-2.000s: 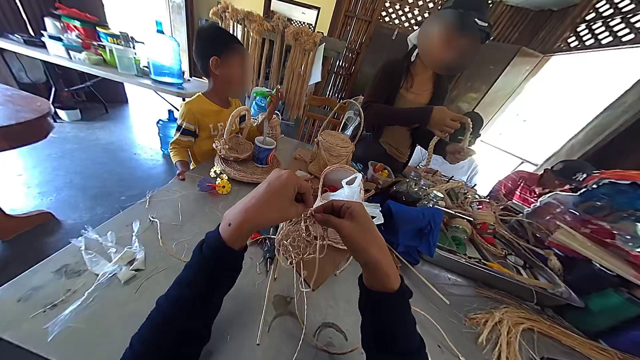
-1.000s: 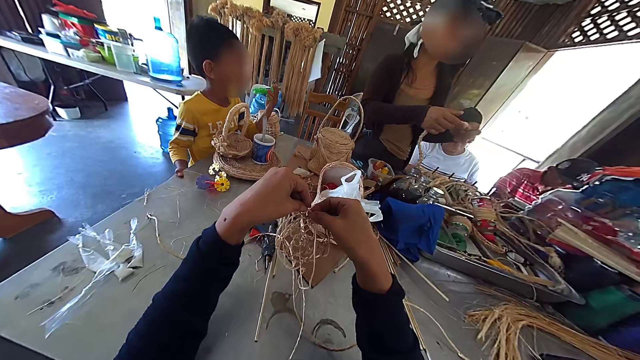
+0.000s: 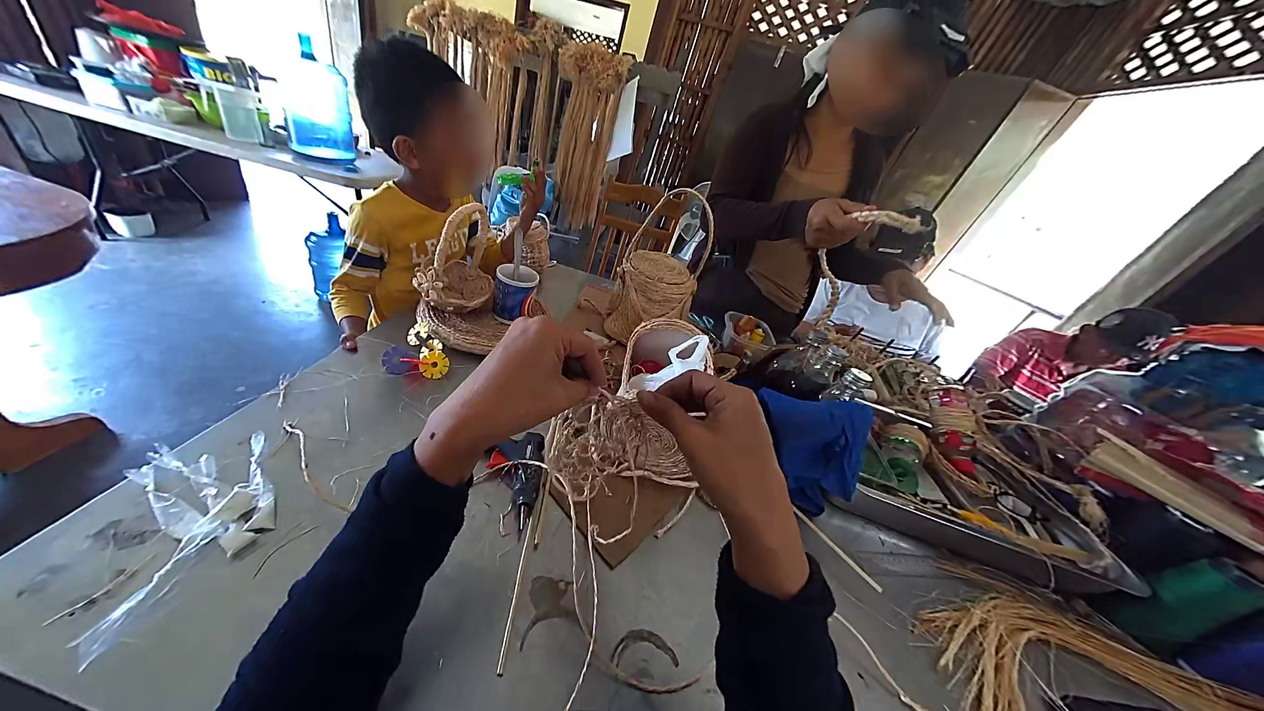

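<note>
My left hand [image 3: 523, 380] and my right hand [image 3: 721, 439] pinch a thin natural-fibre strand [image 3: 610, 395] between their fingertips, close to each other. Below them, a piece of coiled fibre work with loose loops [image 3: 632, 444] lies on a brown board [image 3: 602, 513]. Long cord ends [image 3: 592, 592] trail from it over the grey table. Just behind my fingers is a small handled basket [image 3: 642, 341] with a white plastic bag [image 3: 681, 367] in it. A dark tool [image 3: 526, 479], perhaps a glue gun, rests beside the board near my left wrist.
A metal tray [image 3: 997, 538] of cords and bottles stands right, beside a blue cloth [image 3: 815, 444] and fibre bundle [image 3: 1047, 632]. Woven baskets [image 3: 652, 286] and a mug [image 3: 515, 292] stand behind. Plastic scraps [image 3: 207, 504] lie left. A person in yellow [image 3: 395, 237] and a standing person [image 3: 790, 197] are across the table.
My hands have drawn slightly apart around the strand. The standing person's hands have shifted, and a braided cord now hangs from one of them.
</note>
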